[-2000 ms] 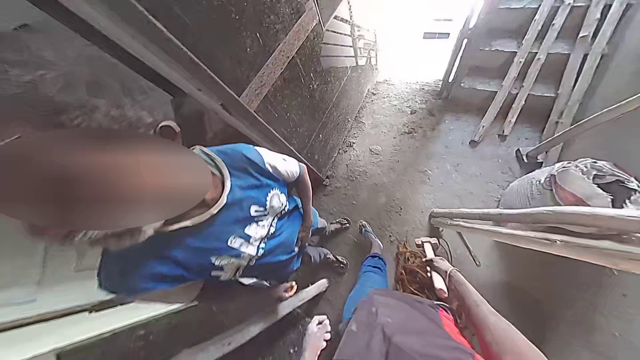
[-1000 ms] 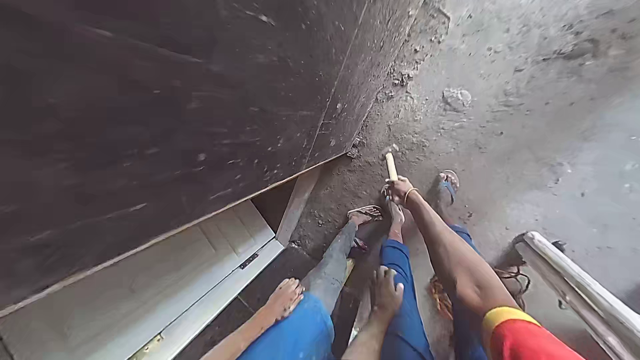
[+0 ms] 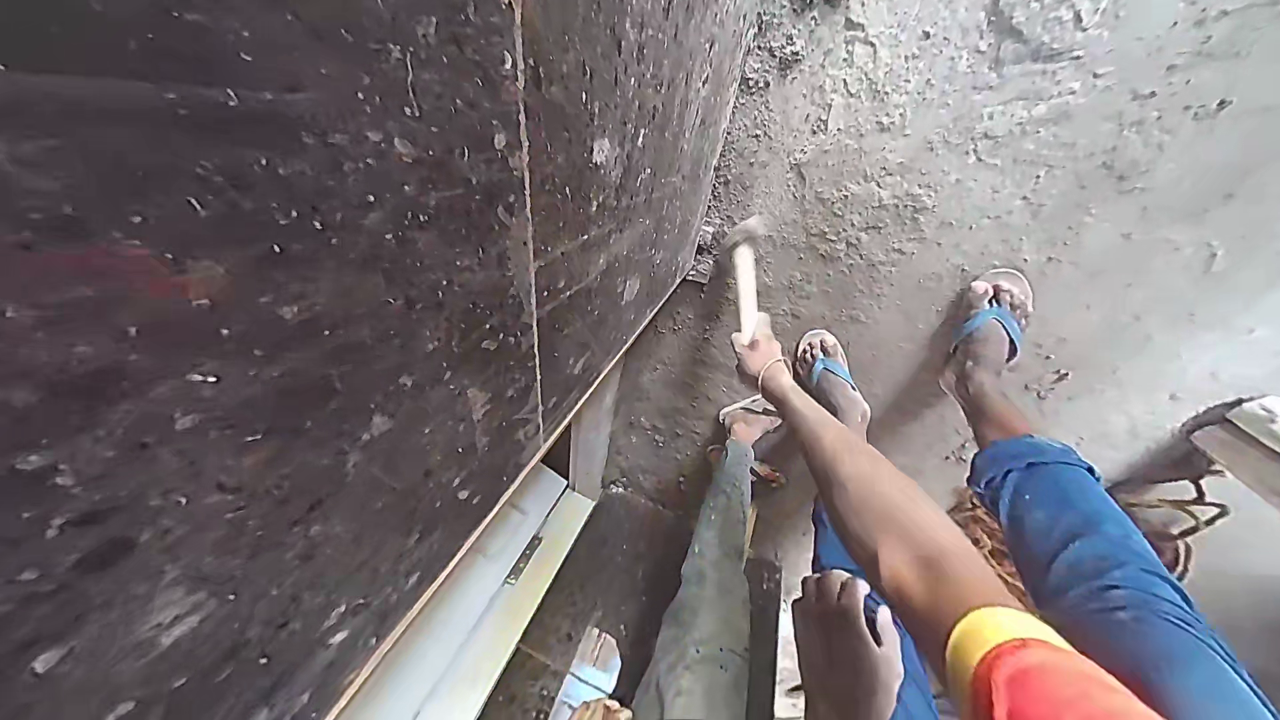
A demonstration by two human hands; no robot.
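My right hand [image 3: 760, 358] grips the pale wooden handle of a hammer [image 3: 746, 280], its blurred head low over the floor near the bottom edge of a large dark panel [image 3: 400, 250]. A small block [image 3: 700, 268] lies by that panel edge, left of the hammer head. My left hand [image 3: 848, 640], at the bottom of the view, rests near my blue-trousered leg with its fingers curled; whether it holds anything does not show.
Another person's leg [image 3: 705, 590] and sandalled foot [image 3: 750, 420] are between the panel and my feet. A white board with a hinge [image 3: 523, 560] lies under the panel. Coiled rope or wire [image 3: 985, 530] and a wooden beam [image 3: 1245, 445] are at right. The dusty floor [image 3: 900, 130] bears crumbled debris.
The view has swung down toward the panel and floor. My right hand has brought the hammer from beside the coil to the panel's lower edge. The other person's upper body has left view.
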